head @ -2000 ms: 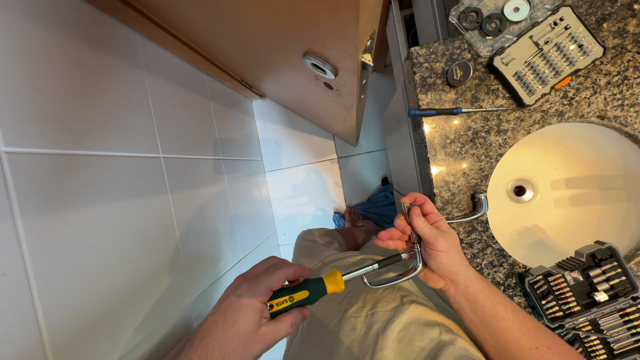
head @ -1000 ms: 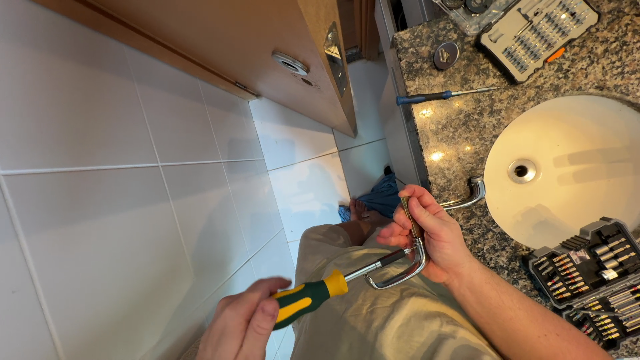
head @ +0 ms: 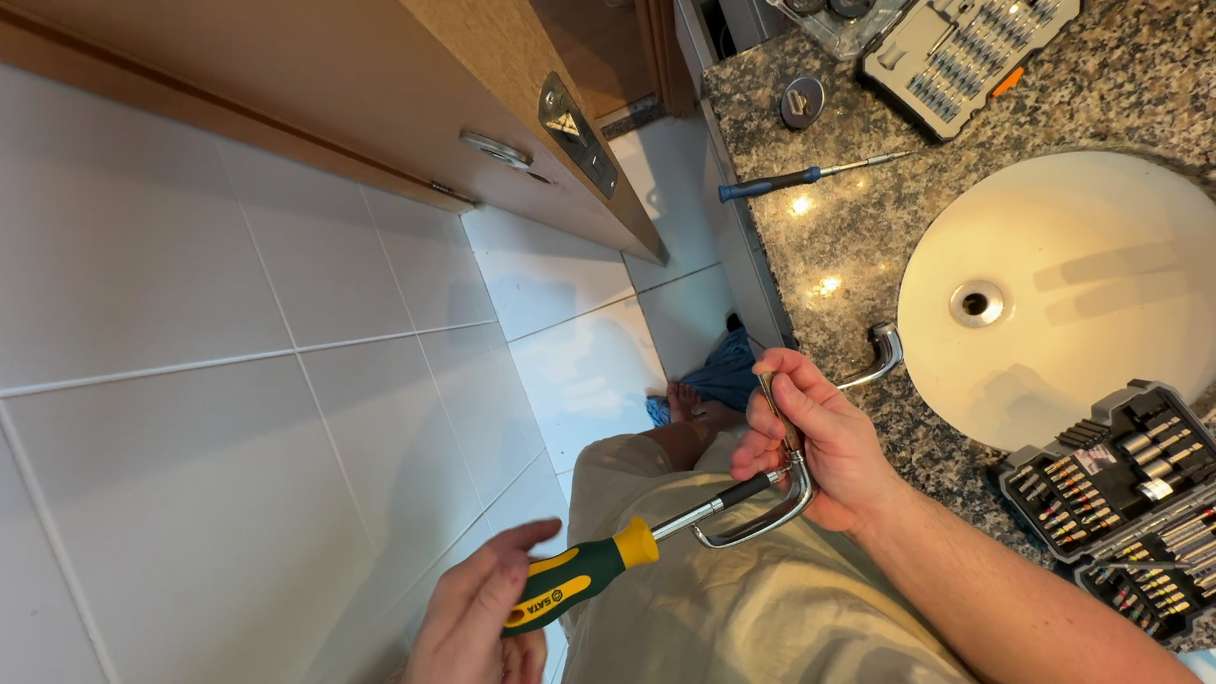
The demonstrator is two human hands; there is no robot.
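Note:
My left hand (head: 484, 608) is at the butt of a green and yellow SATA screwdriver (head: 579, 575), fingers partly opened around the handle. The black-sleeved end of its shaft meets the neck of a chrome lever door handle (head: 765, 522). Above my lap, my right hand (head: 817, 437) grips the door handle near its neck, with thumb and fingers on a thin metal part (head: 779, 413) attached there. The screwdriver's tip is hidden.
On the granite counter (head: 855, 228) lie a blue precision screwdriver (head: 807, 179), a round metal piece (head: 803, 102) and a bit case (head: 974, 62). A black bit set (head: 1092, 494) overlaps the sink (head: 1064, 285). An open door (head: 380, 95) with a latch plate (head: 578, 135) stands ahead.
The fingers of my left hand have loosened on the screwdriver handle and sit further back on it. My right hand still holds the door handle. The view has shifted somewhat.

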